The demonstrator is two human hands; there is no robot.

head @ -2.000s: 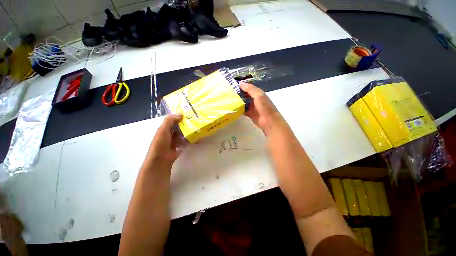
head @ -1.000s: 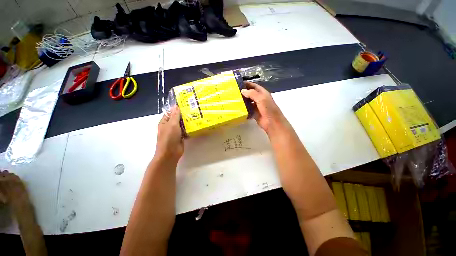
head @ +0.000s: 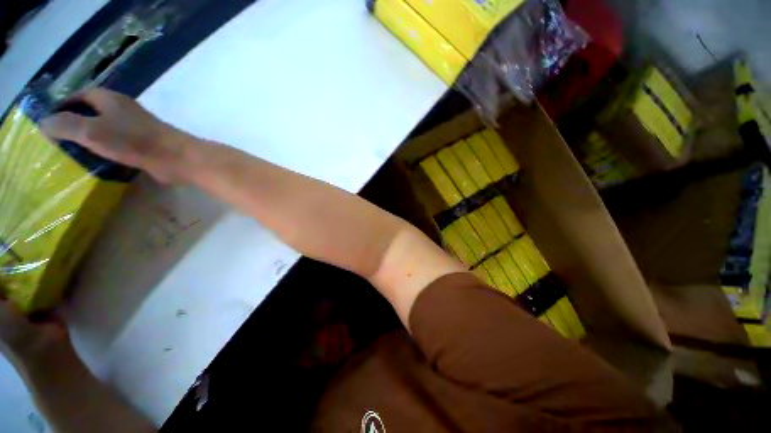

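A yellow box with black edges in clear shiny film (head: 51, 199) is held at the far left, partly cut off by the picture's edge. My right hand (head: 110, 127) grips its upper right black end. My left hand (head: 30, 326) is at its lower end, cut off by the left edge, with the fingers partly hidden. Bagged yellow boxes (head: 444, 34) lie side by side at the bench's right edge, their loose film hanging over it.
An open brown carton (head: 583, 228) with rows of yellow boxes (head: 499, 228) stands below the right bench edge (head: 338, 203). Beyond it are a red object (head: 592, 51) and more cartons with yellow boxes (head: 664, 110). Crumpled clear film (head: 118, 51) lies on the black band.
The view has swung right and down, towards the carton. The held box and both hands now show at the far left. The scissors, small tray and tape roll are out of view.
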